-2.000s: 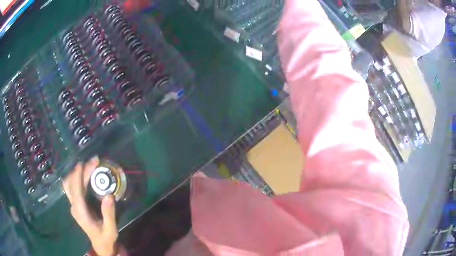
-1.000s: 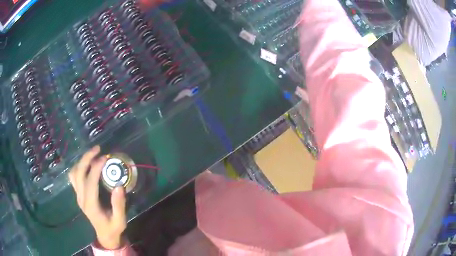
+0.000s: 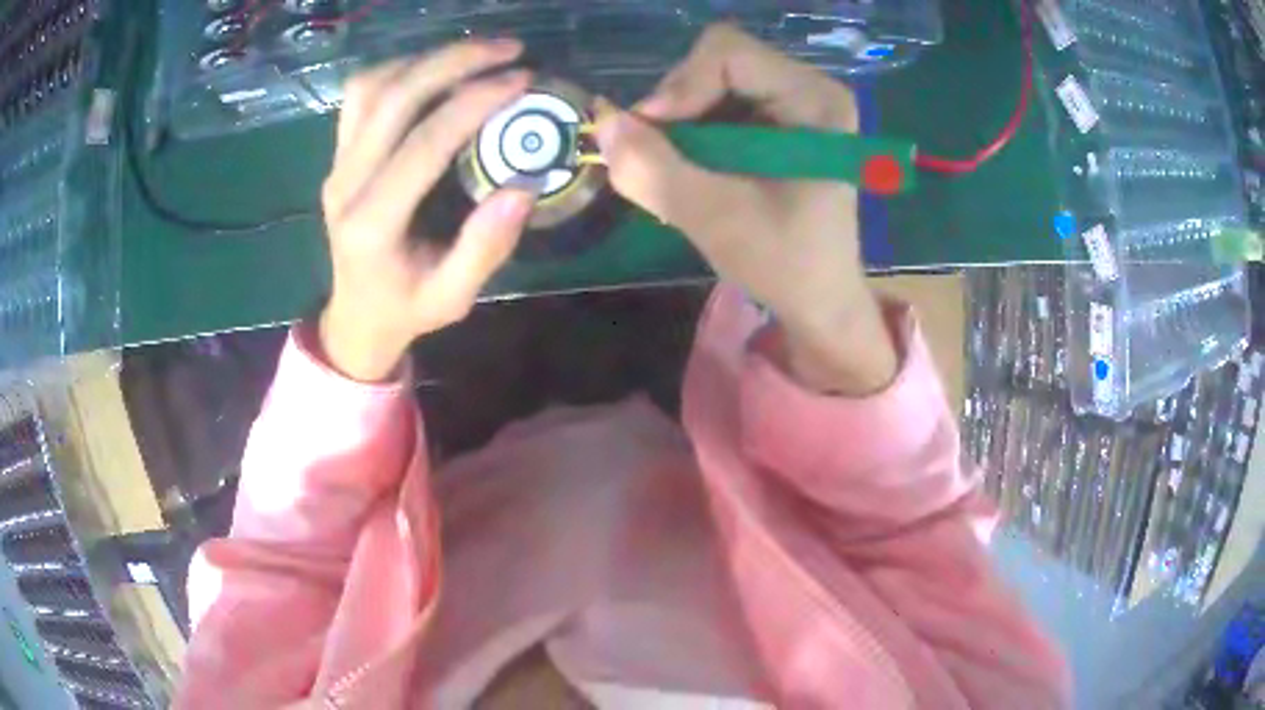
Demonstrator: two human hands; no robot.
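A speaker driver (image 3: pixel 530 143), a silver-white disc with black rings and a centre dot, sits on the round brass-gold fixture (image 3: pixel 572 208). My left hand (image 3: pixel 416 194) curls around its left side, with the thumb at the disc's lower edge and fingers at its upper left. My right hand (image 3: pixel 756 194) grips a green test probe (image 3: pixel 777 153) with a red dot. The probe's thin brass-coloured tips reach the disc's right edge. Whether they touch it I cannot tell. The disc's lead wire is not distinguishable.
A clear tray (image 3: pixel 250 104) with dark discs lies behind my hands. A red cable (image 3: pixel 1002 146) curves from the probe. A black cable (image 3: pixel 181 215) lies at left. Stacked clear trays with white labels (image 3: pixel 1158 278) stand at right, more trays (image 3: pixel 49 250) at left. The bench edge crosses below my hands.
The view has swung to the right. My right hand, earlier out of sight beyond its raised sleeve, is now at the fixture with the green probe. My left hand stays by the disc.
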